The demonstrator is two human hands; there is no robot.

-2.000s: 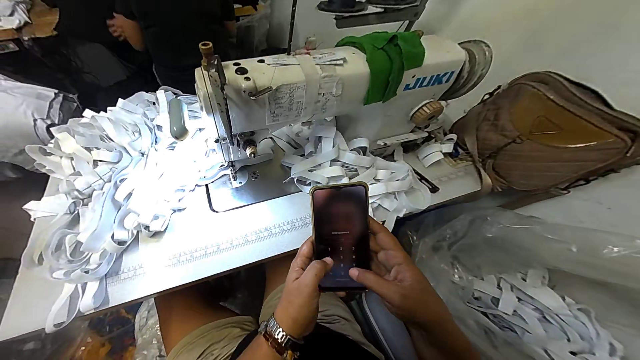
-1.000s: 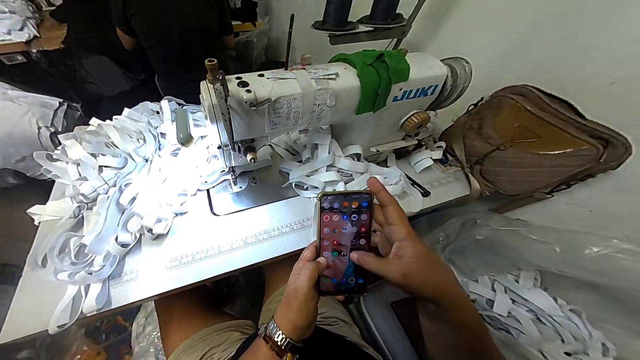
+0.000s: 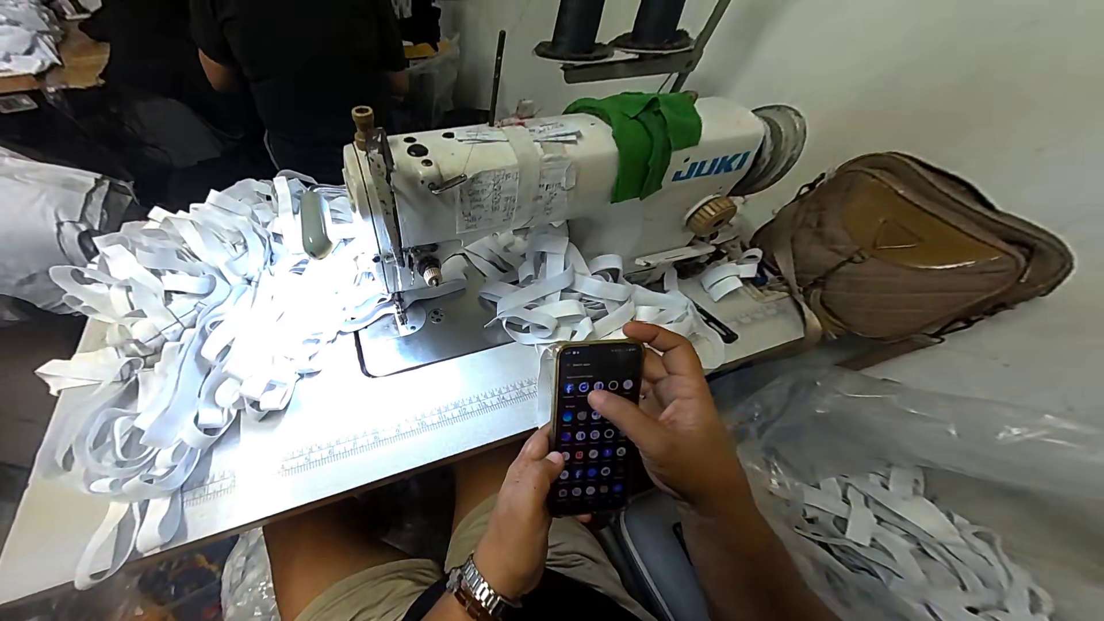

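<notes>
My left hand [image 3: 523, 509], with a metal-band watch at the wrist, holds a smartphone [image 3: 595, 470] upright by its left side and lower part. Rows of app icons fill the lit screen. My right hand [image 3: 681, 418] is at the phone's right side; its thumb lies over the upper screen and its index finger reaches the top right corner. Whether its other fingers bear the phone is hidden. Just beyond stands a white Juki sewing machine [image 3: 595, 185], a green cloth [image 3: 642, 138] draped over its arm. White elastic strips [image 3: 561, 293] lie behind the phone.
A large heap of white strips [image 3: 190, 302] covers the table's left part. A ruler tape [image 3: 405, 427] runs along the front edge. A brown backpack [image 3: 914, 250] stands at the right, above a clear plastic bag [image 3: 914, 431] of strips. Another person [image 3: 302, 78] is behind the table.
The phone's screen has gone from a dark keypad view through a home screen to a list of apps. My right thumb has moved from the lower screen to its upper part.
</notes>
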